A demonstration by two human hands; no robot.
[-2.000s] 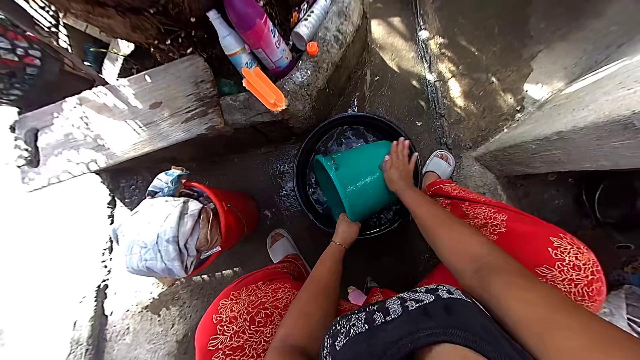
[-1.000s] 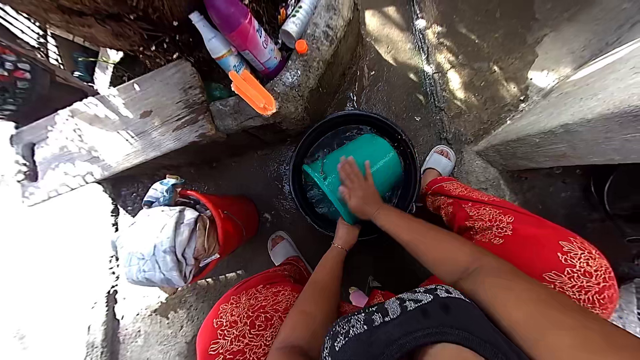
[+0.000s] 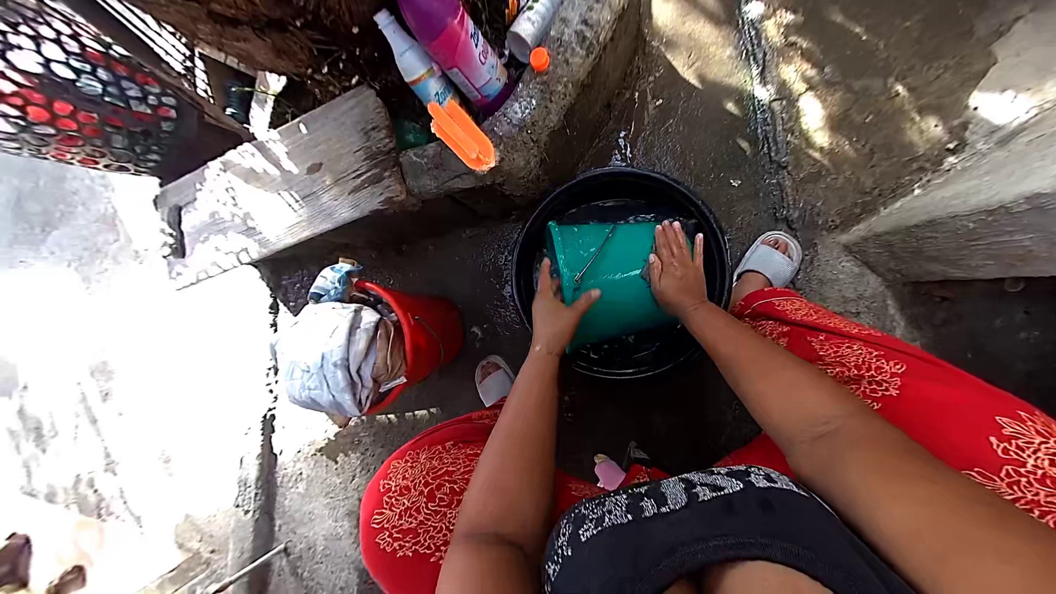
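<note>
A green plastic bucket (image 3: 619, 285) lies on its side inside a round black basin (image 3: 627, 369) holding some water. Its rim faces left, and a thin wire handle lies across its upper side. My left hand (image 3: 558, 312) is at the bucket's rim on the left, thumb and fingers spread against it. My right hand (image 3: 678, 272) rests flat on the bucket's right part, near the base, fingers pointing up. The bucket's inside is hidden.
A red bucket (image 3: 433, 334) with a pale cloth (image 3: 326, 359) stands left of the basin. Bottles, including a purple one (image 3: 458, 54), and an orange brush (image 3: 462, 136) sit on a concrete ledge (image 3: 561, 107). A wooden plank (image 3: 289, 181) lies beside it. Concrete blocks the right.
The green bucket has turned in the basin, and its wire handle now shows on top. My right hand has moved right along it, from its middle to near its base.
</note>
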